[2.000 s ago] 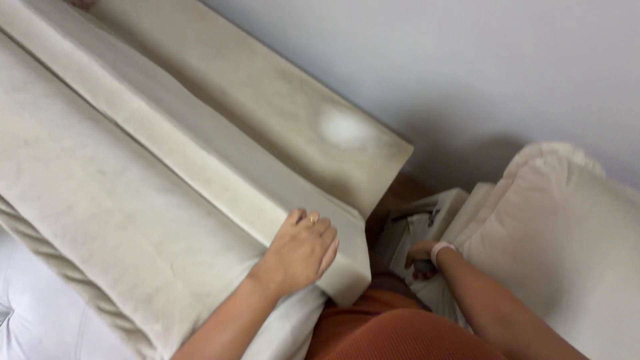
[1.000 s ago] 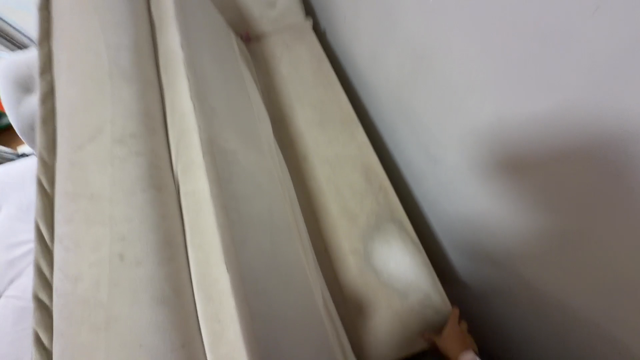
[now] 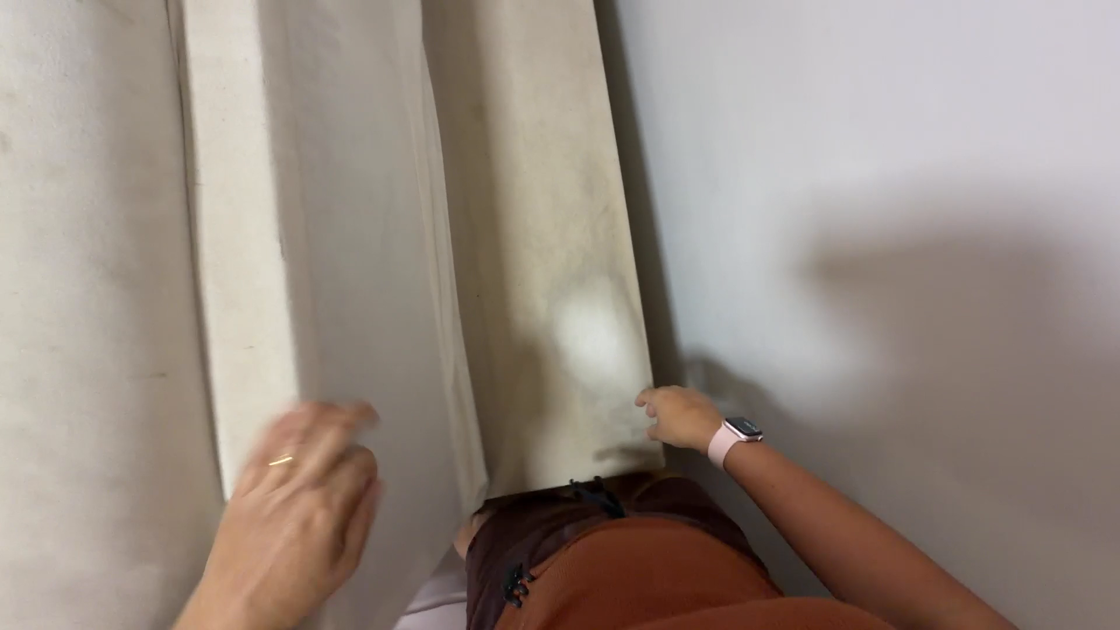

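Observation:
A long cream upholstered sofa part point(image 3: 560, 219), with a pale patch near its lower end, runs beside the wall. To its left lies a cream cushion or backrest point(image 3: 367, 262) with a raised edge. Over that edge is my left hand point(image 3: 302, 499), blurred, fingers bent and wearing a ring; whether it touches the fabric is unclear, and nothing shows in it. At the wall-side edge, close to the near corner, my right hand point(image 3: 682, 416) rests its fingertips on or beside the fabric. A smartwatch with a pink band point(image 3: 739, 437) is on that wrist.
A plain light wall point(image 3: 875, 131) stands close on the right, with a narrow dark gap between it and the upholstery. Another wide cream upholstered section point(image 3: 87, 306) fills the left side. My legs are close to the near end.
My right hand has left the dark item near the other upholstered piece and is at the wall-side edge. The left hand is back in view. The view has turned strongly.

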